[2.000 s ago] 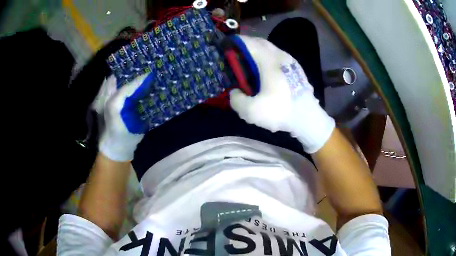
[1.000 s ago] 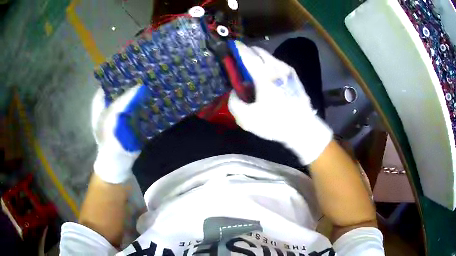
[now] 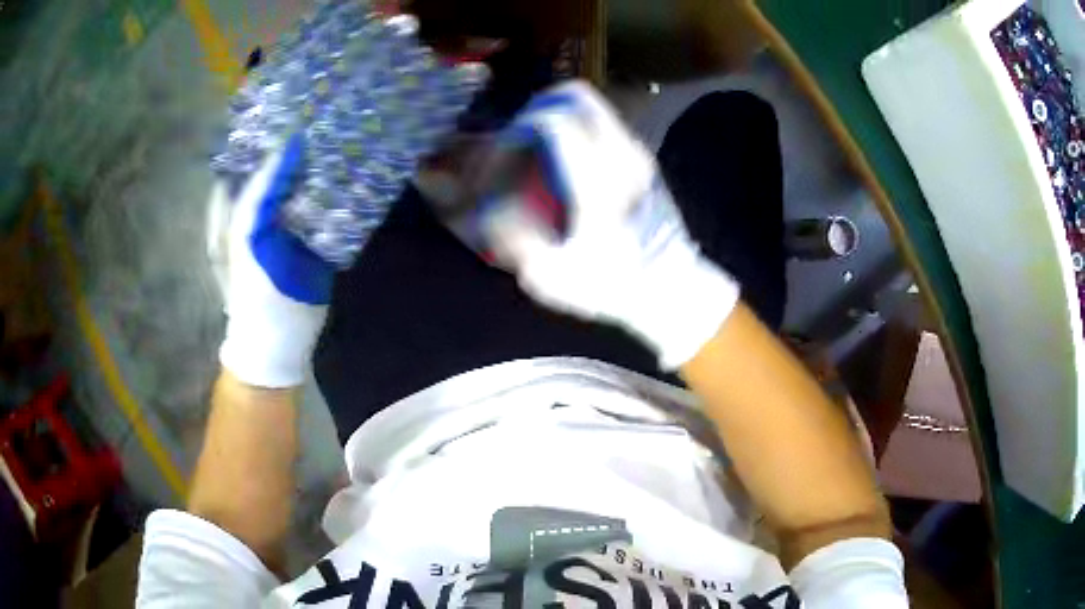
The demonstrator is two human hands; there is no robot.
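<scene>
A blue PCB panel (image 3: 345, 119), blurred by motion, is held over the lap at the upper left. My left hand (image 3: 271, 268), in a white glove with blue palm, grips its lower left edge, thumb on the face. My right hand (image 3: 607, 226), gloved and blurred, is to the right of the panel, closed around a tool with red-and-black handles (image 3: 541, 190). The tool's jaws are too blurred to make out, so whether they touch the panel cannot be told.
A thick-walled white foam box (image 3: 964, 238) filled with small boards stands on the green bench (image 3: 875, 131) at the right. A metal tube end (image 3: 840, 237) and a brown carton (image 3: 934, 416) are below the bench edge. A red stool or crate (image 3: 54, 458) is on the floor at left.
The panel has tilted and moved up and left. My right hand with the tool has moved left and slightly down, apart from the panel's right edge. The red wires no longer show clearly.
</scene>
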